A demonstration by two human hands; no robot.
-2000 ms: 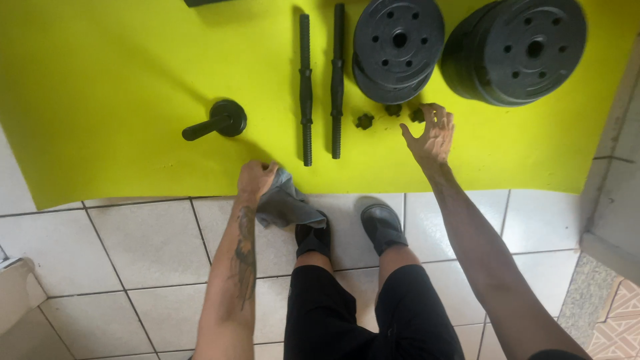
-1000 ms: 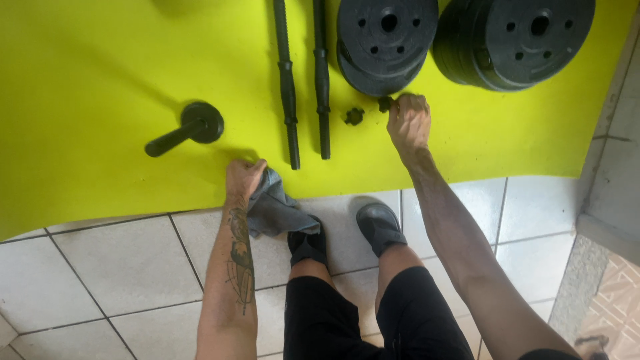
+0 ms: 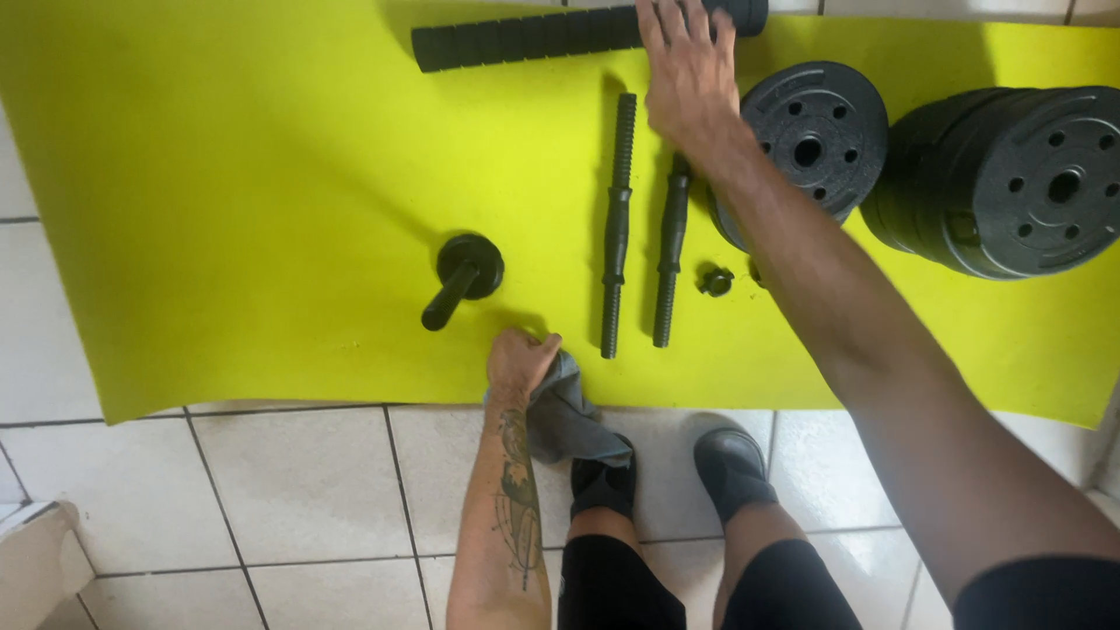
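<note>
My left hand [image 3: 522,363] is closed on a grey cloth [image 3: 564,411] that hangs over the near edge of the yellow-green mat [image 3: 262,219]. Up at the far side, my right hand [image 3: 693,74] reaches over a black segmented bar [image 3: 525,39]; its fingers lie on or just above it, and contact is unclear. Two threaded dumbbell bars [image 3: 618,227] [image 3: 672,236] lie side by side in the middle. Right of them is a star-shaped collar nut [image 3: 717,281]; another is partly hidden by my right forearm. A black handle on a round base [image 3: 455,284] stands left of the bars.
Black weight plates [image 3: 836,114] lie stacked beside my right forearm, with a taller stack [image 3: 989,184] farther right. White floor tiles [image 3: 289,481] border the mat, and my feet in dark shoes [image 3: 733,464] are at its near edge.
My right hand has moved from the collar nuts to the black segmented bar at the far side. My left hand keeps hold of the grey cloth. The view has shifted, showing more of the far side.
</note>
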